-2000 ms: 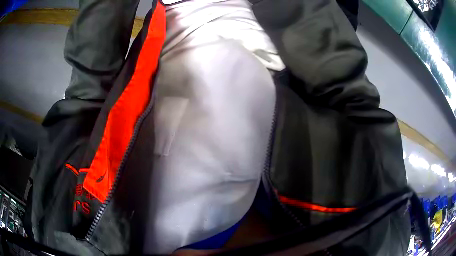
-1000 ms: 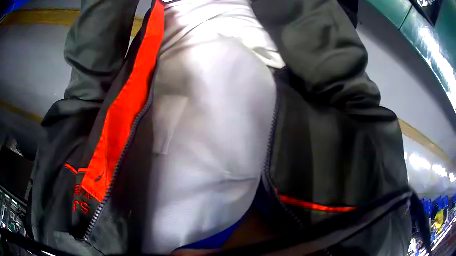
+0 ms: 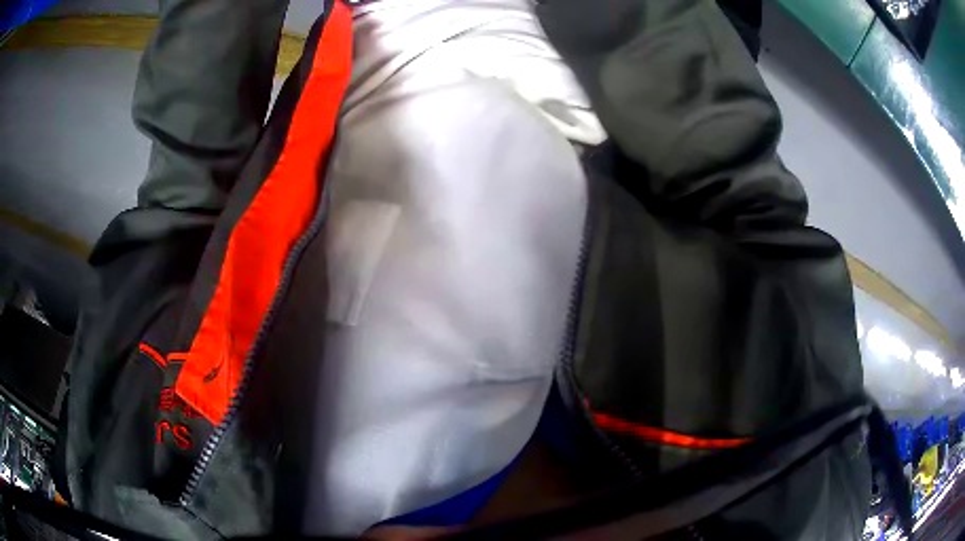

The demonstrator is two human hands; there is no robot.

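Note:
The wearer's open work jacket point(image 3: 720, 317), dark grey-green with an orange-red lining, fills most of the head view. A white shirt point(image 3: 455, 243) shows between its zip edges. Both sleeves run up to the top of the picture. Neither my left hand nor my right hand is in the picture. No work part or tool can be made out. A dark strap crosses the bottom, blurred.
A green bench edge point(image 3: 899, 100) with bright reflections curves along the upper right. Grey floor point(image 3: 74, 116) with yellow lines shows at both sides. Small blue and yellow items point(image 3: 928, 465) are at the lower right, too small to name.

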